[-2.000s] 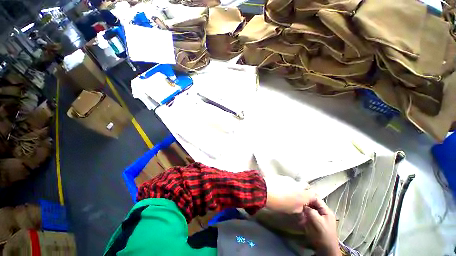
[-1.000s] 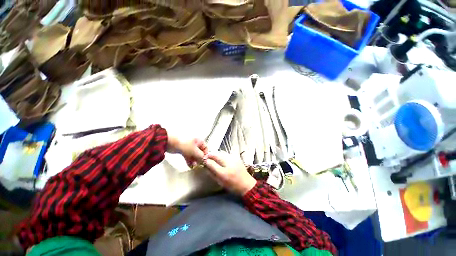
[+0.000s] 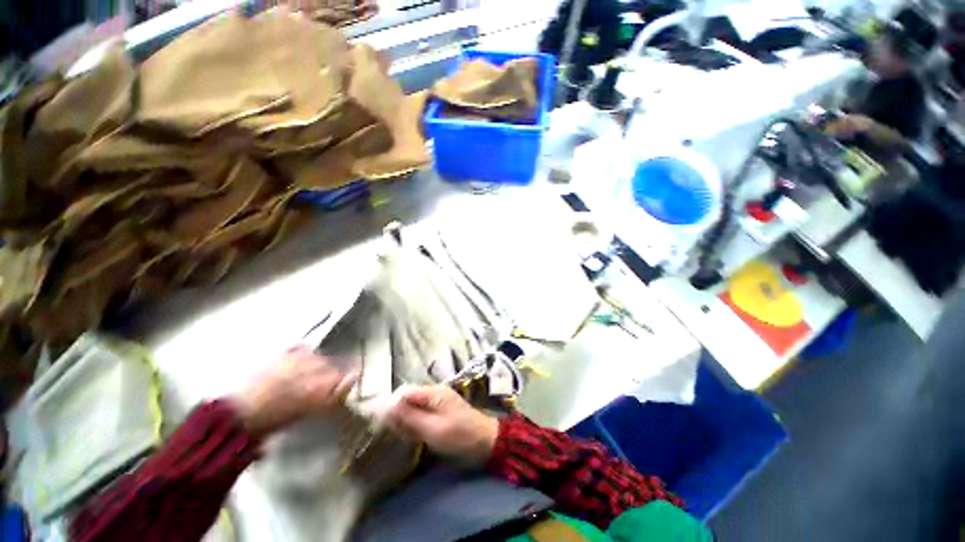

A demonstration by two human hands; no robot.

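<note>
My left hand (image 3: pixel 291 390) is blurred, at the left end of a cream fabric piece, its fingers close to the cloth; its hold is unclear. My right hand (image 3: pixel 444 421) pinches the edge of the cream fabric piece (image 3: pixel 372 407) in front of my body. Just beyond my hands, a gathered bundle of cream pieces (image 3: pixel 418 307) lies fanned on the white table, with small dark and shiny parts (image 3: pixel 503 371) at its near end. A folded cream stack with yellow edging (image 3: pixel 90 418) lies at the left.
A large heap of brown pieces (image 3: pixel 201 138) lies behind the work. A blue bin (image 3: pixel 487 148) with brown pieces stands at the back. A sewing machine with a blue fan (image 3: pixel 673 191) and a yellow disc (image 3: pixel 764 294) are at the right. A blue bin (image 3: pixel 698 439) is below the table. A person (image 3: pixel 894 95) is at the far right.
The view has turned right, so the bundle and bin appear further left. My hands, close together before, are now further apart along the cream piece.
</note>
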